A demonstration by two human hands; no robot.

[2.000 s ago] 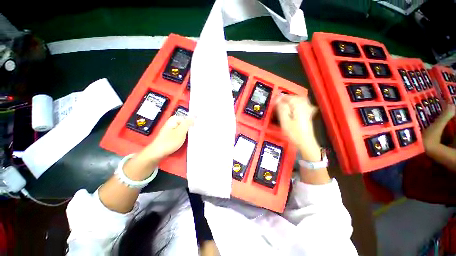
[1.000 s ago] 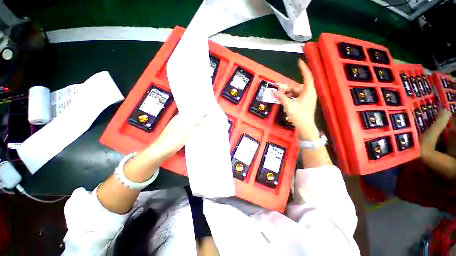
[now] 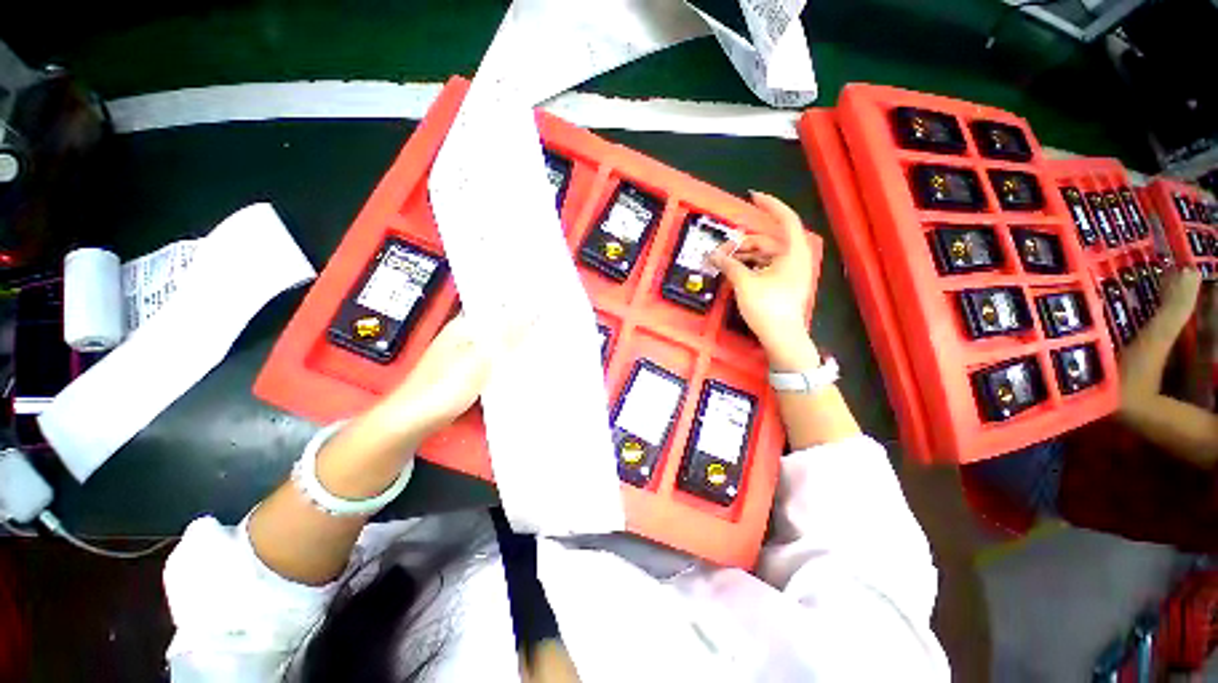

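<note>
A red foam tray [image 3: 310, 350] lies tilted in front of me and holds several black units. The long white label strip [image 3: 534, 347] hangs across it and covers its middle. My left hand [image 3: 454, 367] is at the strip's left edge, its fingers partly hidden behind the strip, which it holds. My right hand [image 3: 779, 278] is over the tray's upper right, its fingertips pinching a small whitish label [image 3: 723, 248] at a black unit [image 3: 693, 271] in its pocket. Another unit [image 3: 719, 440] shows a white printed panel.
Stacked red trays [image 3: 875, 267] with black units stand at the right, with more trays beyond. Another person's arm [image 3: 1162, 354] is at the far right. A label roll [image 3: 94, 299], loose paper [image 3: 180, 350] and a white adapter [image 3: 23, 486] lie left.
My right hand has moved from above the tray's right side down onto the upper right unit, its fingers drawing together. The strip's upper part has shifted left.
</note>
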